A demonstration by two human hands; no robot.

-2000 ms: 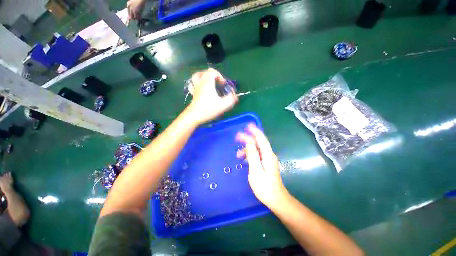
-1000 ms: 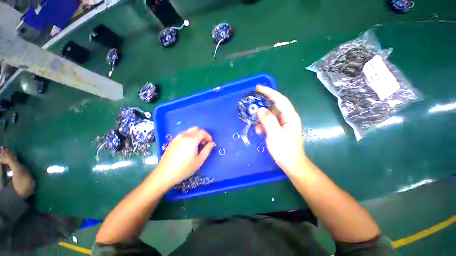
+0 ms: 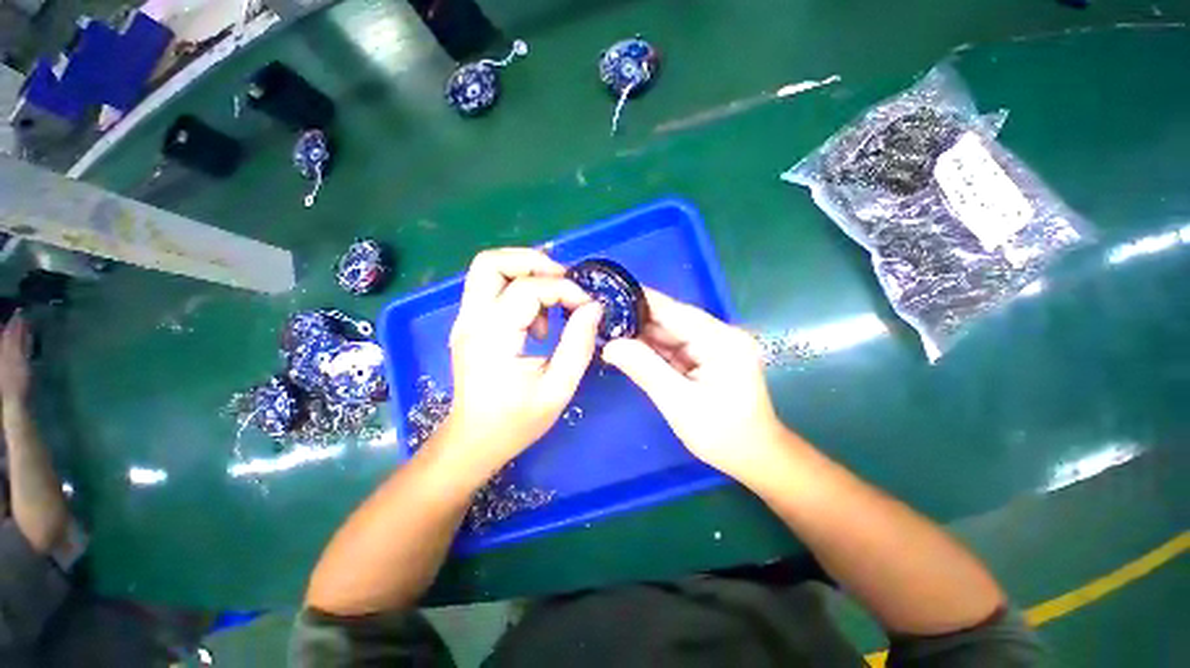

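Observation:
A round dark blue unit [image 3: 608, 299] is held above the blue tray [image 3: 626, 485]. My right hand [image 3: 698, 379] grips its right and lower edge. My left hand [image 3: 512, 359] touches its left side, thumb and fingertips together at its face; whether a ring is between them cannot be told. Small metal rings [image 3: 512, 501] lie heaped in the tray's lower left part, partly hidden by my left hand and forearm. One loose ring [image 3: 573, 415] lies near the tray's middle.
Several round units [image 3: 315, 342] are clustered left of the tray among metal bits. More units [image 3: 629, 65] and black cylinders [image 3: 289, 95] stand along the far side. A clear bag of metal parts [image 3: 933, 209] lies right. A pale post [image 3: 144, 225] and another person's arm [image 3: 29, 450] are left.
My left hand has moved up from the rings to the round unit. My right hand has brought the unit left and turned it. Earlier, the left hand held a unit beyond the tray.

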